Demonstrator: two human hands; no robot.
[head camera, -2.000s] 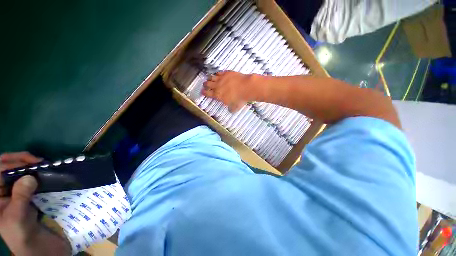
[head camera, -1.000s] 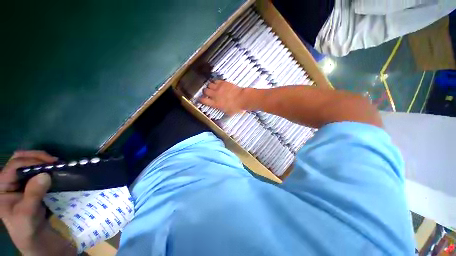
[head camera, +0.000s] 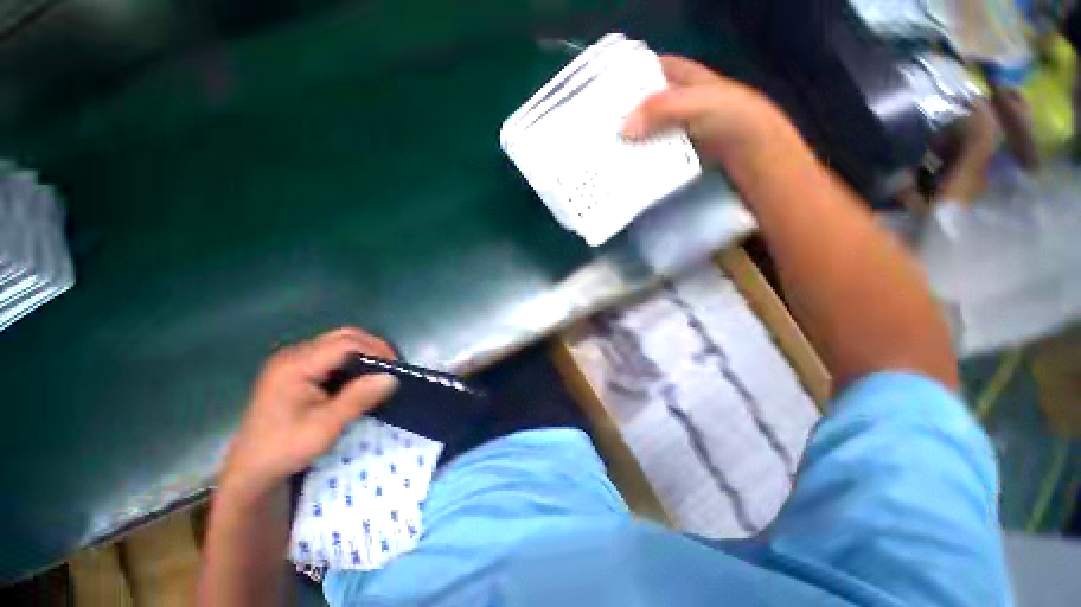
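Observation:
My right hand (head camera: 699, 107) grips several white rounded-square covers (head camera: 599, 142) in a small stack, above the green bench (head camera: 356, 202) near its front edge. Tiny holes show on the front cover. My left hand (head camera: 311, 397) holds a black pad sheet (head camera: 421, 401), thumb on top, with a row of white dots along its edge. The white printed liner (head camera: 365, 496) hangs below it by my lap. The picture is slightly blurred.
An open cardboard carton (head camera: 622, 457) with tight rows of white covers is below the bench edge at right. A stack of covers (head camera: 30, 249) leans at the far left. Cardboard (head camera: 148, 560) shows below the bench at lower left. People's arms are at upper right.
My right hand has come up out of the carton and now holds covers above the bench. The view has turned, and my left hand with the sheet appears further right.

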